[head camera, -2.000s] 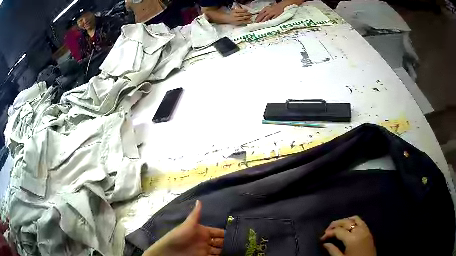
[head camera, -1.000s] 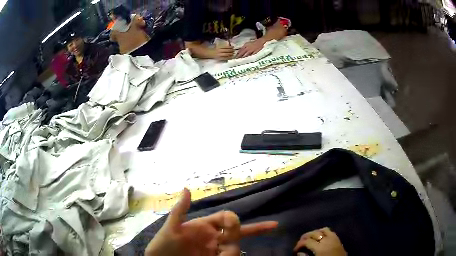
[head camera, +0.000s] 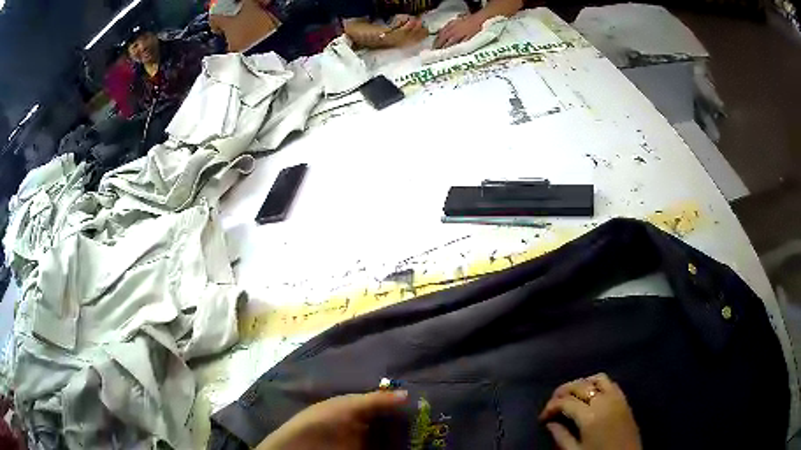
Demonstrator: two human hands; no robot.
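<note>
A dark jacket (head camera: 562, 325) lies spread over the near side of the table, with gold buttons (head camera: 726, 312) at its right end. A chest pocket with a yellow-gold embroidered logo (head camera: 428, 426) shows near the bottom edge. My left hand (head camera: 338, 420) lies at the left of the pocket, its fingertips by a small metal button (head camera: 386, 384); whether it grips cloth is hidden. My right hand (head camera: 594, 411) rests with curled fingers on the jacket, right of the pocket; what lies under the fingers is not clear.
A black case (head camera: 518, 201) lies beyond the jacket, with a thin teal stick (head camera: 492, 222) beside it. Two smartphones (head camera: 283, 193) (head camera: 382, 91) lie farther off. Pale garments (head camera: 132, 281) are heaped at left. A coworker's hands (head camera: 465, 31) work at the far edge of the white table (head camera: 369, 193).
My left hand was raised over the jacket with a finger extended; it is now lowered beside the pocket, and the logo shows again. The camera view has shifted.
</note>
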